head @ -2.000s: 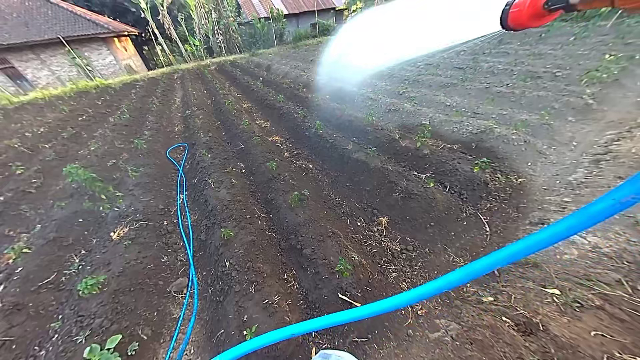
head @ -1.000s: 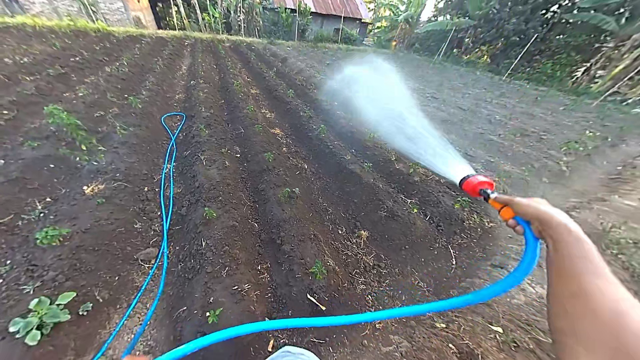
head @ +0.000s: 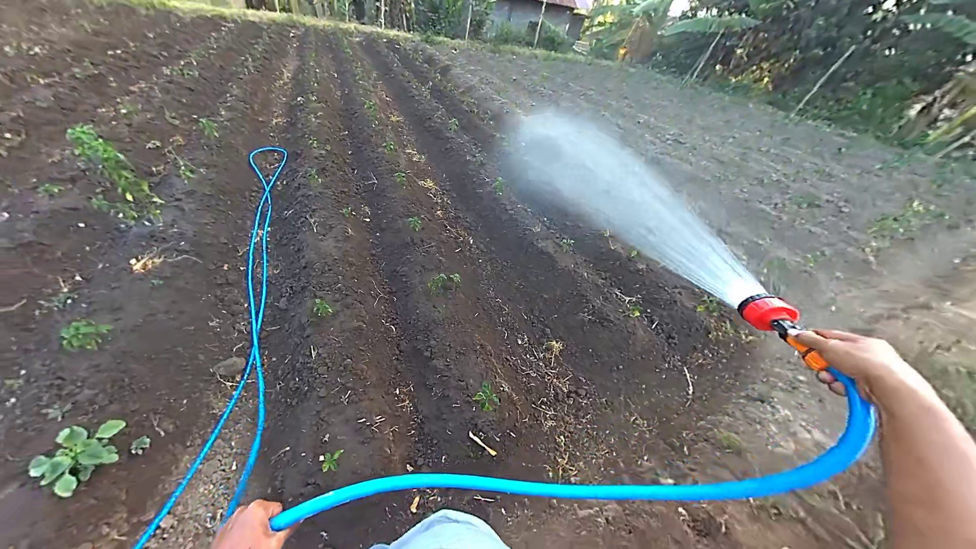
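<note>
My right hand (head: 854, 357) is closed around the orange grip of a hose spray nozzle (head: 770, 311) with a red head, at the right. A wide cone of water (head: 633, 206) sprays from it up and to the left over the soil. From the nozzle a blue hose (head: 564, 489) bends down and runs left across the lower part of the view to my left hand (head: 252, 526), which grips it at the bottom edge. Small green seedlings (head: 486, 396) stand in the dark ridged soil between my hands and beyond.
A doubled length of blue hose (head: 256, 305) lies on the ground at the left, looped at its far end. A broad-leaved plant (head: 75, 459) grows at the lower left, a taller leafy plant (head: 114, 171) farther up. Trees and a building (head: 534, 17) border the plot.
The right hand, out of view two seconds ago, now shows with the nozzle, which sits lower in view. The left hand has come further into view. Water sprays throughout. The view has shifted.
</note>
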